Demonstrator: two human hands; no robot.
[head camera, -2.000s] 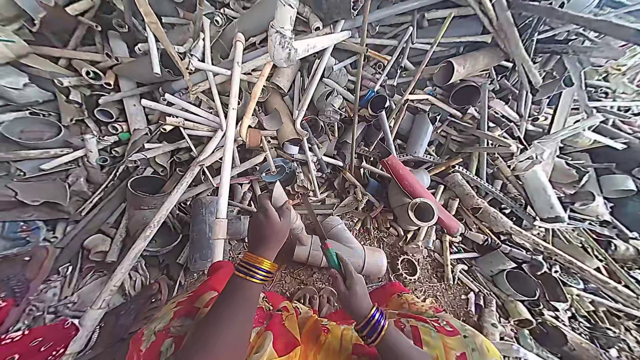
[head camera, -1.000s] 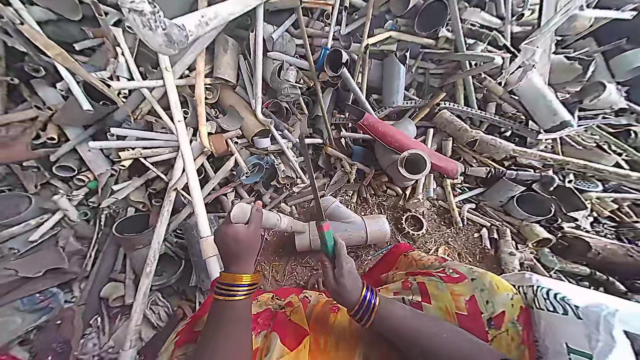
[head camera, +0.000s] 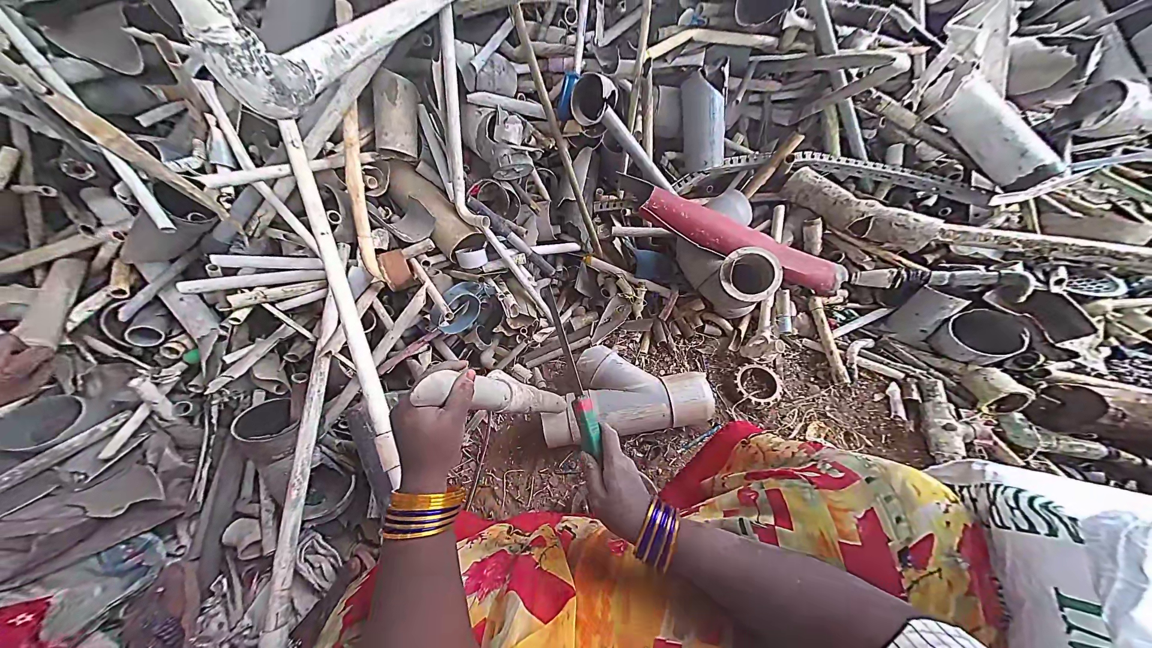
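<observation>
My left hand (head camera: 436, 430), with gold and blue bangles at the wrist, grips a pale plastic pipe fitting (head camera: 504, 394) that lies sideways and narrows toward the right. In my right hand (head camera: 614, 472) is the green and red handle of a long, thin dark blade (head camera: 563, 337), which points up and away from me. The blade stands just beyond the fitting's right end; whether they touch I cannot tell. Under and behind the tool a grey plastic Y-shaped pipe branch (head camera: 643, 396) lies on the soil.
Heaped scrap pipes surround the spot, among them a red pipe (head camera: 742, 238), a grey elbow (head camera: 749, 274) and a long white pipe (head camera: 337, 297). A white sack (head camera: 1035, 558) with printing lies at the lower right. Another person's hand (head camera: 22, 364) shows at the left edge.
Two seconds ago the fitting pointed upward in my left hand; now it lies sideways. The blade has swung to a steeper angle. The view has shifted, bringing the sack in.
</observation>
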